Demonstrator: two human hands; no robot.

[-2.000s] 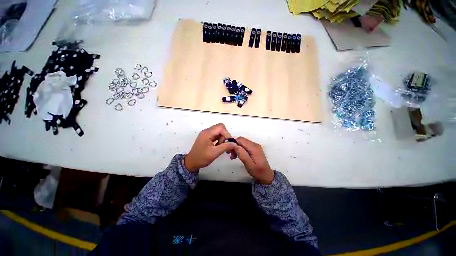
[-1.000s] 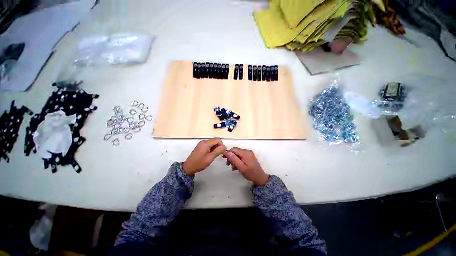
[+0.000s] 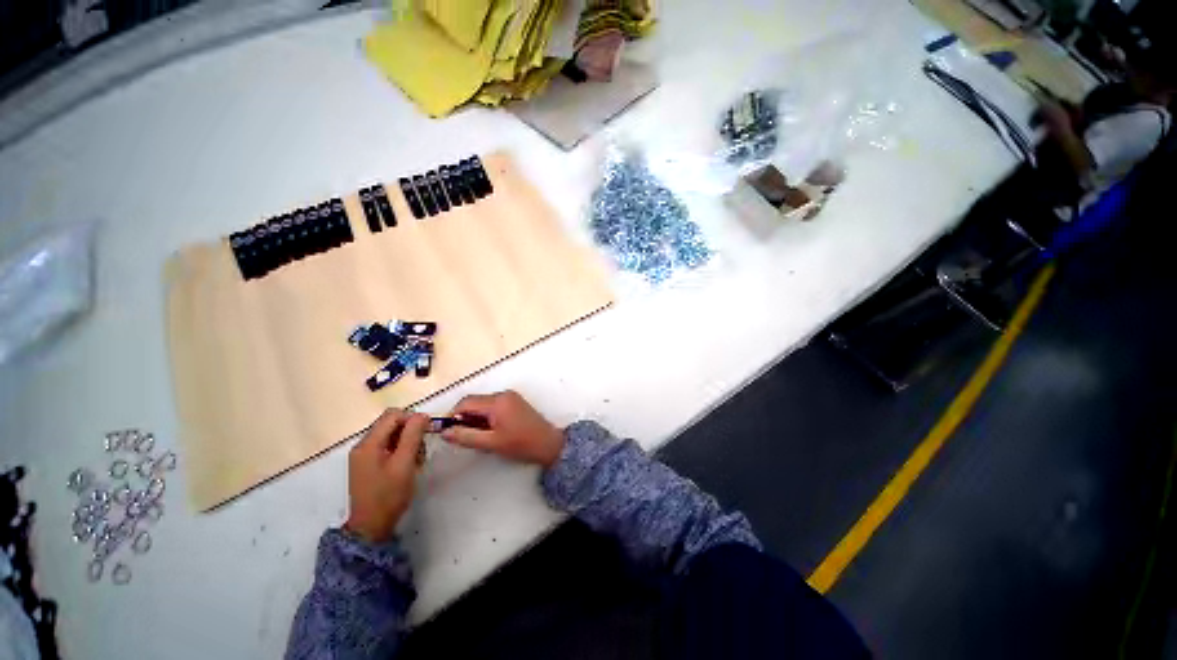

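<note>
My left hand [image 3: 387, 467] and my right hand [image 3: 506, 428] meet just in front of the work board's near edge. Between their fingertips they hold a small black strap tab [image 3: 443, 423]; whether a fitting is on it is too small to tell. On the tan work board [image 3: 284, 374] lies a small pile of dark tabs with blue-silver fittings [image 3: 398, 351]. Black tabs [image 3: 291, 237] stand in a row of three groups along the board's far side. A clear plastic bag of blue-silver fittings [image 3: 645, 219] lies right of the board.
Loose metal rings [image 3: 119, 503] lie left of the board, with dark tabs [image 3: 20, 548] at the left edge. Yellow sheets [image 3: 452, 58], a small open box [image 3: 782, 196] and a dark item in plastic [image 3: 749, 123] lie beyond. A person [image 3: 1110, 142] sits at upper right.
The view has turned to the right, bringing the floor and another person into view. The black tab now shows between my fingertips. The board's pile and rows look unchanged.
</note>
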